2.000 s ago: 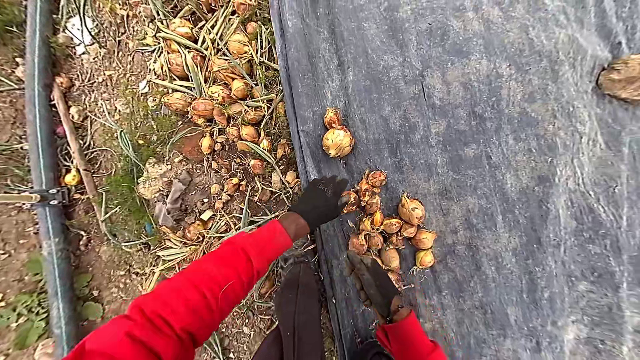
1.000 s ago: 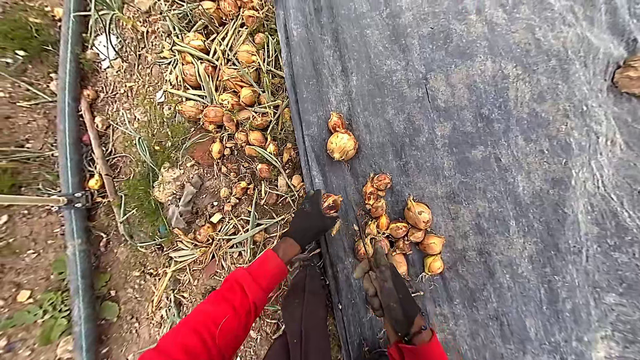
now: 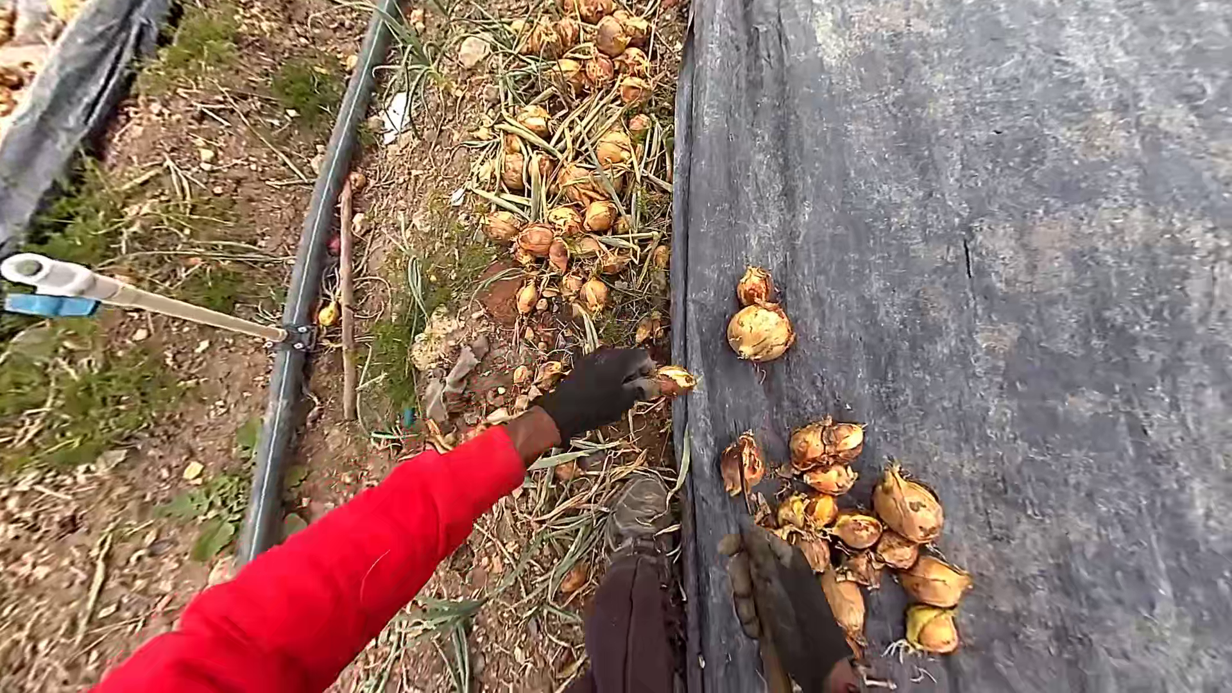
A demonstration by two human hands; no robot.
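My left hand [image 3: 602,390], in a dark glove, grips a small onion [image 3: 674,381] just left of the edge of the dark ground sheet [image 3: 1059,404]. My right hand [image 3: 789,597], gloved too, is over the sheet at the lower middle, beside a pile of onions [image 3: 857,529]. Its palm and grip are partly hidden, so I cannot tell whether it holds anything. A loose onion with torn skin [image 3: 742,464] lies at the pile's upper left. Farther up the sheet, a large pale onion [image 3: 760,332] touches a smaller one [image 3: 756,286].
Many onions with dry leaves [image 3: 568,192] lie on the soil left of the sheet. A dark pipe [image 3: 313,250] crosses the ground, with a pale rod [image 3: 183,303] joined to it. A wooden stick [image 3: 347,308] lies nearby. My shoe [image 3: 640,510] stands by the sheet's edge.
My left hand was empty-looking by the pile two seconds ago, then held an onion over the sheet's edge; now it is over the soil with an onion. The view has shifted left.
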